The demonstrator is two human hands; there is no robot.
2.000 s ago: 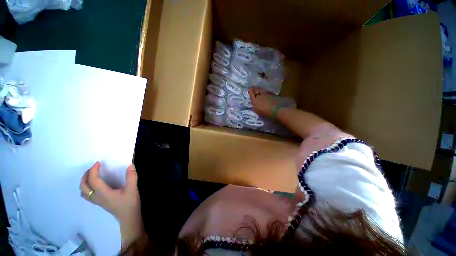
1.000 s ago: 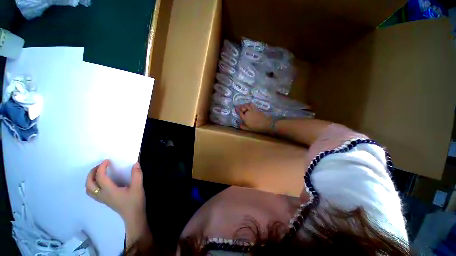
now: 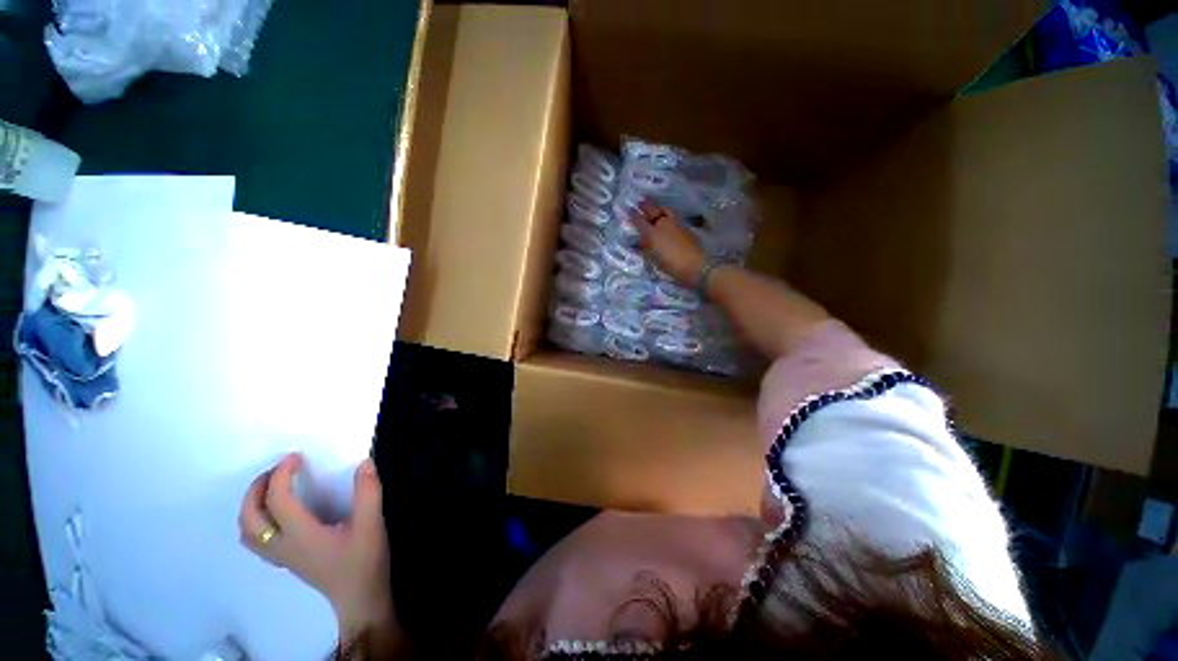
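The open brown carton [image 3: 1072,258] stands at the right of the bench. Bagged units [image 3: 588,239] with white coils lie in rows on its floor. My right hand [image 3: 672,245] reaches into the carton and lies over the bagged units, fingers spread on them; no held piece shows. My left hand [image 3: 317,523] rests at the right edge of the white paper sheets [image 3: 246,349], with thumb and fingers apart and nothing visible in it.
A blue cloth bundle [image 3: 71,336] with white loops lies on the sheets. White cables [image 3: 91,620] are piled at lower left, partly cut off. Clear plastic bags [image 3: 149,45] and a whitish bottle [image 3: 36,162] lie at upper left on the green bench [image 3: 310,123]. Carton flaps stand open.
My right hand has moved from the near end of the rows to farther up over the bagged units. My left hand keeps its place on the sheet. The view has shifted slightly.
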